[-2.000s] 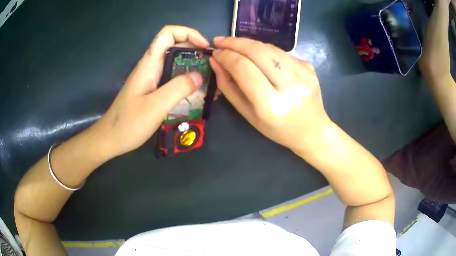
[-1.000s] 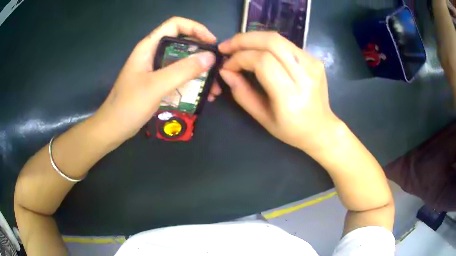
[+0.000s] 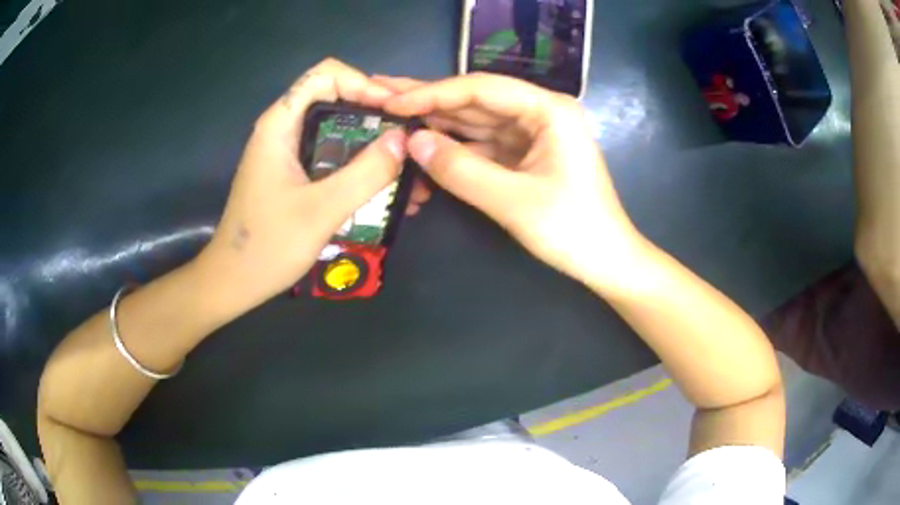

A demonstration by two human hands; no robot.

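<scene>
The handheld device unit [image 3: 371, 219] is an open black frame with a green circuit board [image 3: 334, 148] and a red lower end [image 3: 370, 279] around a yellow disc [image 3: 342, 274]. My left hand [image 3: 306, 178] holds it from the left, thumb across the board, fingertips behind the right edge. My right hand [image 3: 513, 158] is at the upper right corner, thumb and forefinger on the frame's edge. Whether a small part is between my right fingertips is hidden.
A smartphone [image 3: 528, 44] with a lit screen lies beyond my hands on the glossy dark tabletop [image 3: 474, 345]. An open dark blue box [image 3: 755, 79] with a red figure stands at the upper right. Another person's arm [image 3: 878, 148] is at the right edge.
Compared with one second ago, my right thumb has come up against the upper right corner and my forefinger reaches over the top edge. The unit appears slightly lower in view.
</scene>
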